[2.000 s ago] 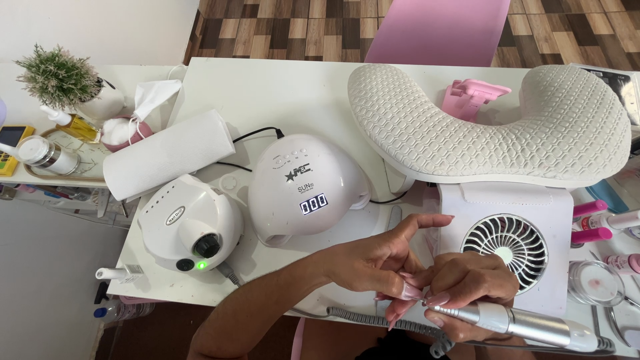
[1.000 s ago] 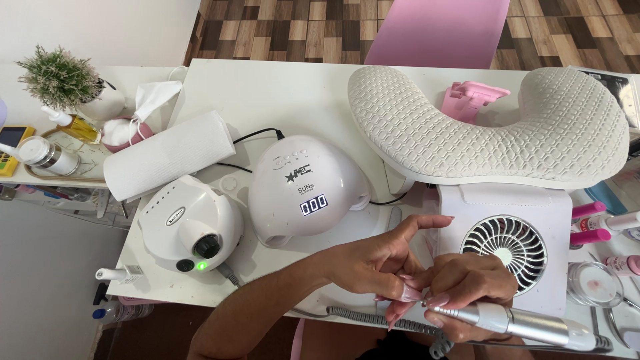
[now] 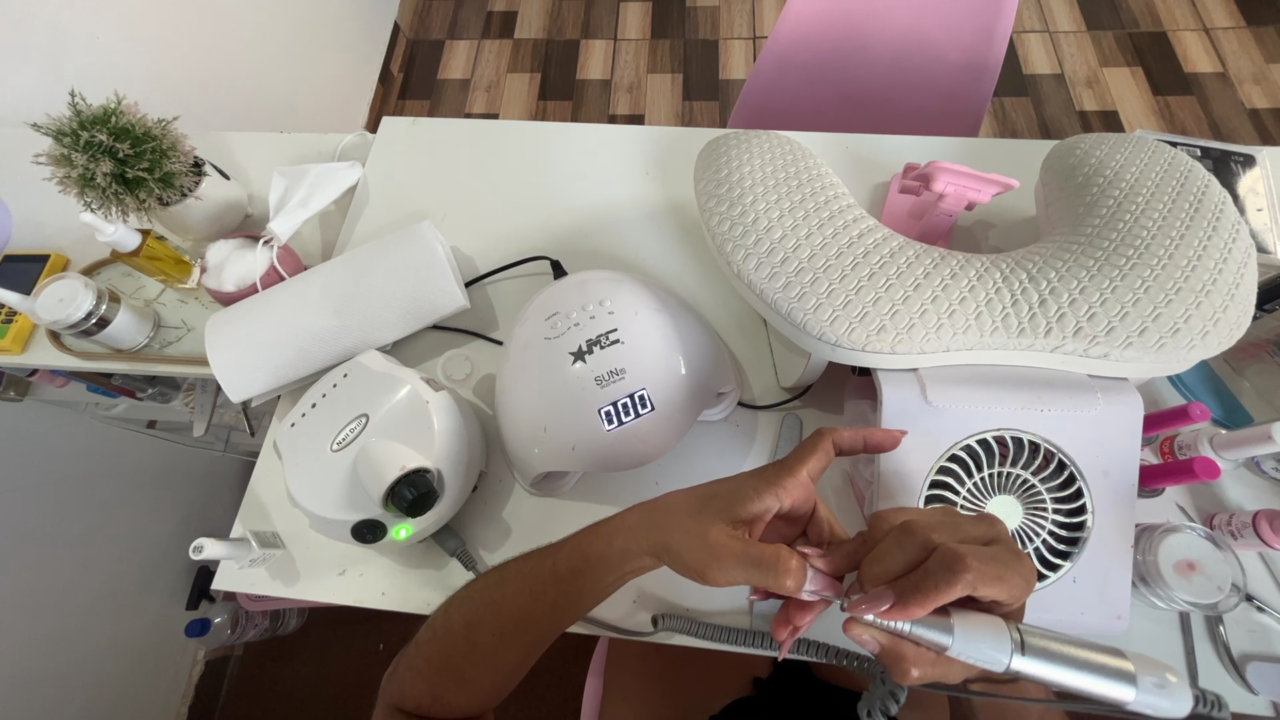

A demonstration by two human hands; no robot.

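Observation:
My right hand (image 3: 940, 575) grips the silver and white handpiece of an electric nail drill (image 3: 1060, 660) low on the right. The drill's bit meets a long pink thumbnail of my left hand (image 3: 765, 535). That hand holds nothing that I can make out; its index finger points out over the edge of the nail dust collector (image 3: 1110, 500), and its other fingers are bent and partly hidden behind the right hand. A grey coiled cord (image 3: 770, 632) runs below both hands. The white nail drill control unit (image 3: 370, 440) shows a green light at the left.
A nail lamp (image 3: 610, 350) with a lit display stands beyond my left forearm. Behind the dust collector lies a textured white armrest cushion (image 3: 960, 300) around a pink phone stand (image 3: 935, 195). Left is a paper towel roll (image 3: 335, 310). Polish bottles (image 3: 1180, 470) and a round jar (image 3: 1190, 567) crowd the right.

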